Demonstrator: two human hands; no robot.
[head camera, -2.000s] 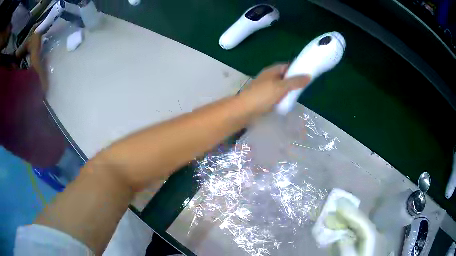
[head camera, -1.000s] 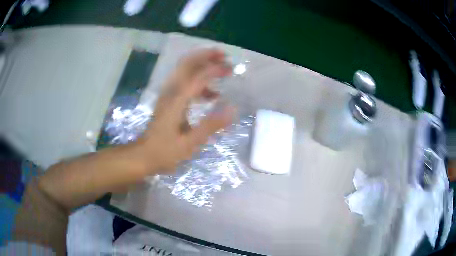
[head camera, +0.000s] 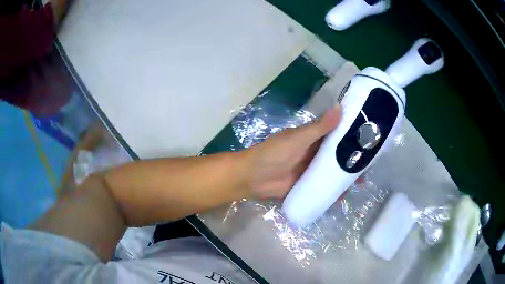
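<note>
My bare left hand (head camera: 293, 158) is closed around a glossy white beauty device (head camera: 326, 177). Its black oval panel (head camera: 368, 130) with a round silver button and a smaller button faces up, and its wide head points to the upper right. My fingers under it are mostly hidden. My gloved right hand (head camera: 457, 238) is blurred at the lower right; its fingers and anything in it cannot be made out. A white pad (head camera: 390, 226) lies on the pale board between the device and the glove.
Crinkled clear film (head camera: 293, 236) lies on the board (head camera: 183, 72) under and around the device. The green belt (head camera: 432, 111) carries white devices (head camera: 415, 62) at the upper right. Part of a shiny metal bottle top (head camera: 485, 215) shows beside the glove. Another person's dark red sleeve (head camera: 25, 50) is at the upper left.
My left hand, open over the film one second ago, now holds a device above the board. My gloved hand is now beside the pad. The camera view has shifted and turned.
</note>
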